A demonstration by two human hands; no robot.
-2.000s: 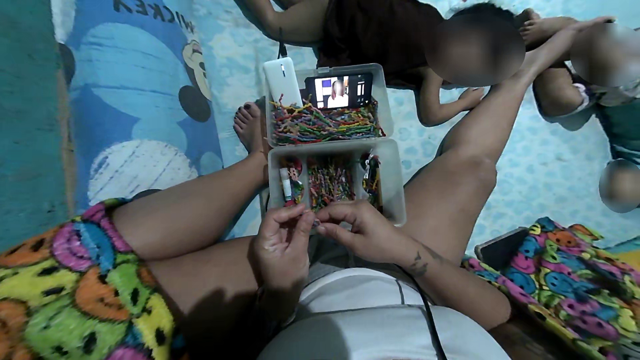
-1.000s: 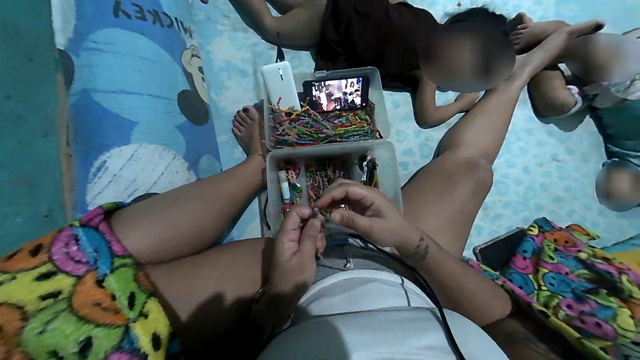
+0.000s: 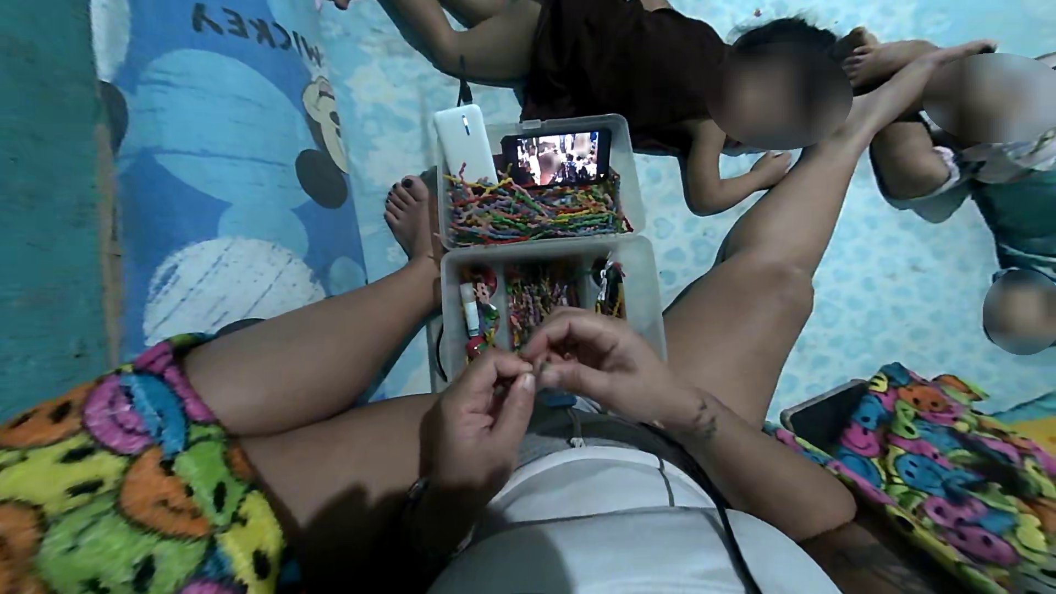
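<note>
My left hand (image 3: 487, 412) and my right hand (image 3: 606, 363) meet fingertip to fingertip above my lap, pinching something small between them, too small to name. Just beyond them lies a clear plastic compartment box (image 3: 656, 313). Its middle section holds short coloured twisted cords (image 3: 540, 301). A white tube (image 3: 470, 309) lies in the left section, and dark and coloured bits are in the right one. The box's lid (image 3: 631, 198) holds a pile of longer colourful twisted cords (image 3: 536, 210), a white power bank (image 3: 464, 140) and a phone (image 3: 561, 157) with a lit screen.
My bare legs flank the box on a light blue patterned floor covering (image 3: 693, 247). Another person in dark clothes lies beyond the lid, with others at the right. A blue cartoon-print mat (image 3: 223, 148) is at the left. A dark device (image 3: 825, 408) rests by a colourful blanket (image 3: 924, 462).
Between the earlier frames and now, my right hand's fingers have shifted slightly against the left fingertips. The picture on the phone's screen has changed.
</note>
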